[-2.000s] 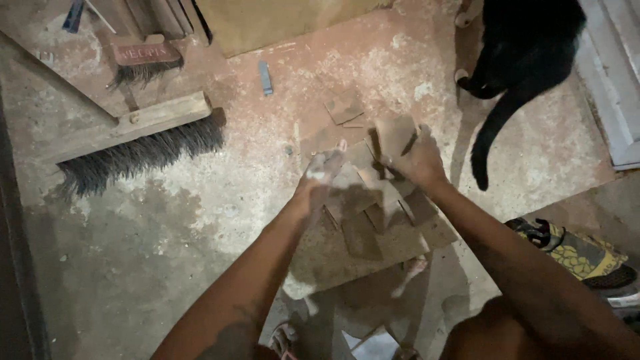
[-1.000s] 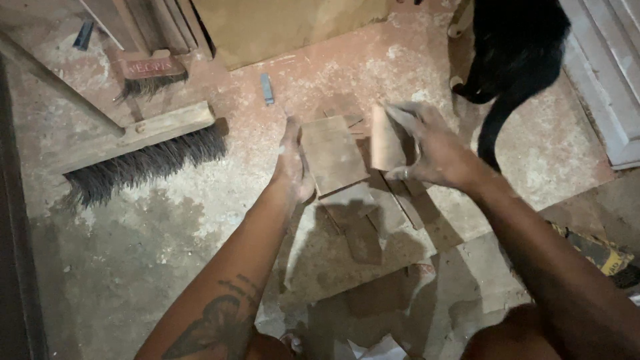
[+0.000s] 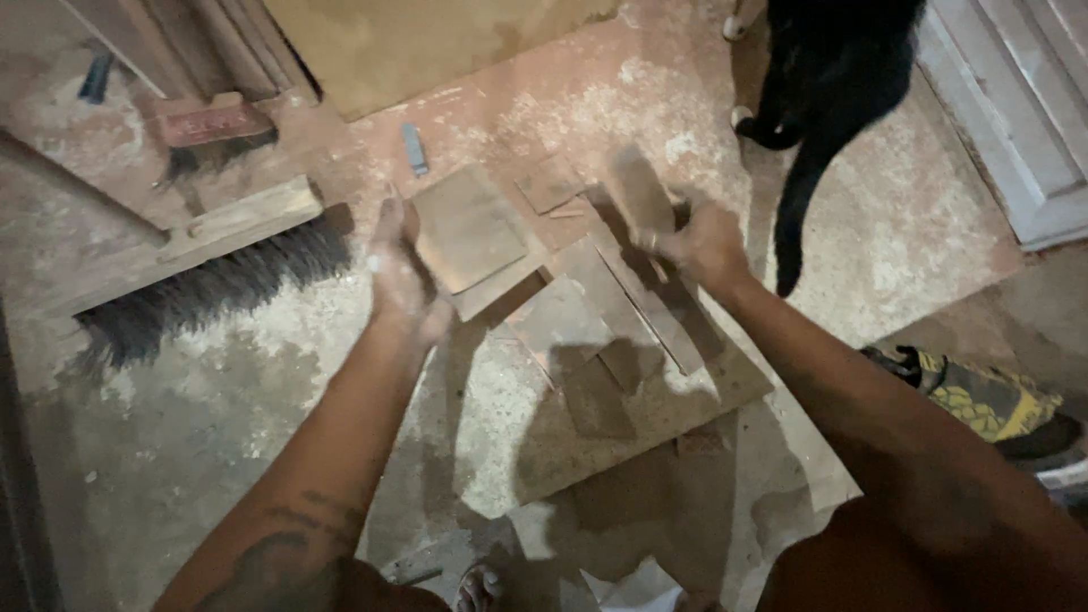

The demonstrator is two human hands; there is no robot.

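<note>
My left hand [image 3: 404,268] grips the left edge of a flat, square stack of thin brown boards [image 3: 472,234], tilted above the floor. In my right hand [image 3: 705,238] is a small brown block [image 3: 639,191], blurred, with its far end pointing away from me. Below both hands lies a larger flat board [image 3: 663,425] with several thin, flat brown pieces [image 3: 633,297] on it, some overlapping. Another flat piece [image 3: 548,183] lies beyond them, between the hands.
A push broom [image 3: 238,221] lies at left, a red-backed brush [image 3: 212,127] behind it. A small grey-blue object [image 3: 414,149] is on the floor. A black cat [image 3: 837,76] stands at upper right; a yellow-and-black shoe [image 3: 994,399] lies right. A paneled door [image 3: 1020,110] borders the right.
The square boards have moved left with my left hand, away from the middle of the board below. The block in my right hand has changed its tilt.
</note>
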